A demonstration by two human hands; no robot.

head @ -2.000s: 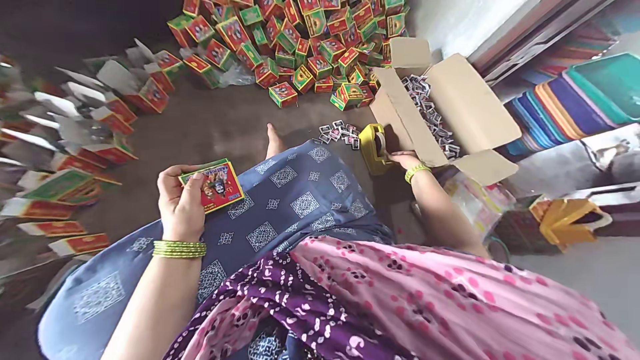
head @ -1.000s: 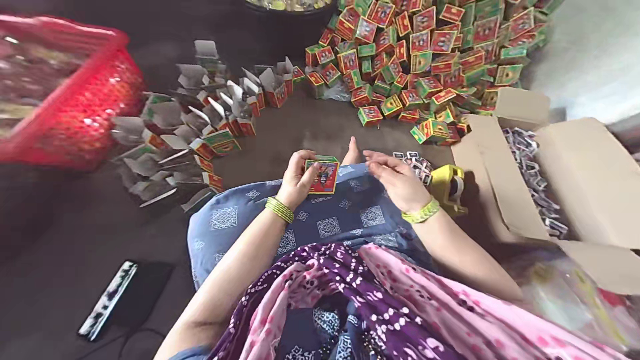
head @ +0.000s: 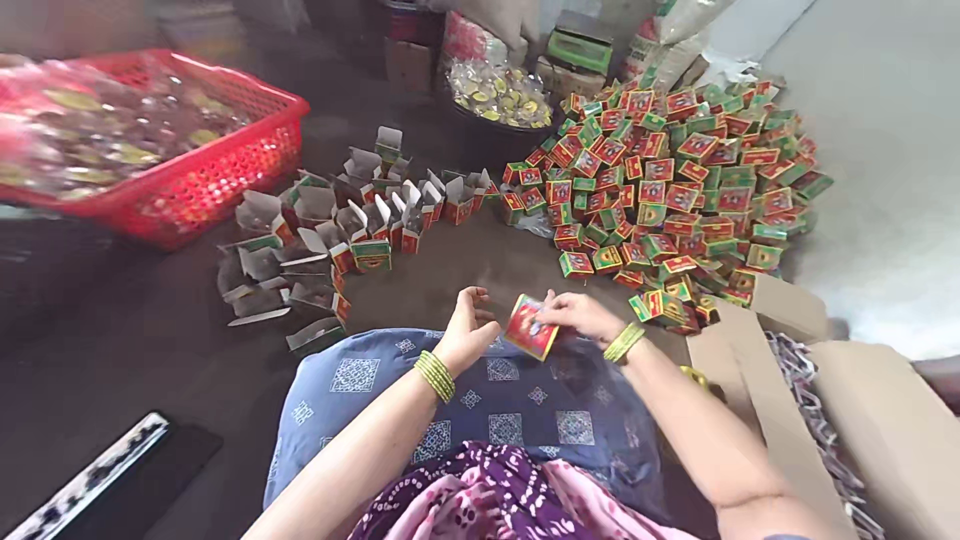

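Note:
A small red, green and yellow printed carton (head: 531, 330) is held above my lap by my right hand (head: 581, 319), its fingers on the carton's upper right side. My left hand (head: 469, 330) is just left of the carton, fingers apart and holding nothing. Both wrists wear yellow-green bangles. Beyond my lap, to the left, several cartons with raised flaps (head: 371, 255) stand on the floor. A large heap of closed cartons (head: 660, 191) lies at the back right. Behind my right forearm, a yellow object (head: 696, 376) is partly hidden.
A red plastic basket (head: 217, 172) of wrapped items stands at the left. A dark tub (head: 499, 135) holds clear packets with yellow pieces. An open cardboard box (head: 739, 375) with many small pieces is at my right. A black-and-white strip-shaped object (head: 97, 476) lies at lower left.
The carton was in my left hand in both earlier frames; now my right hand holds it. My right hand was at the yellow object two seconds ago. The view has swung left.

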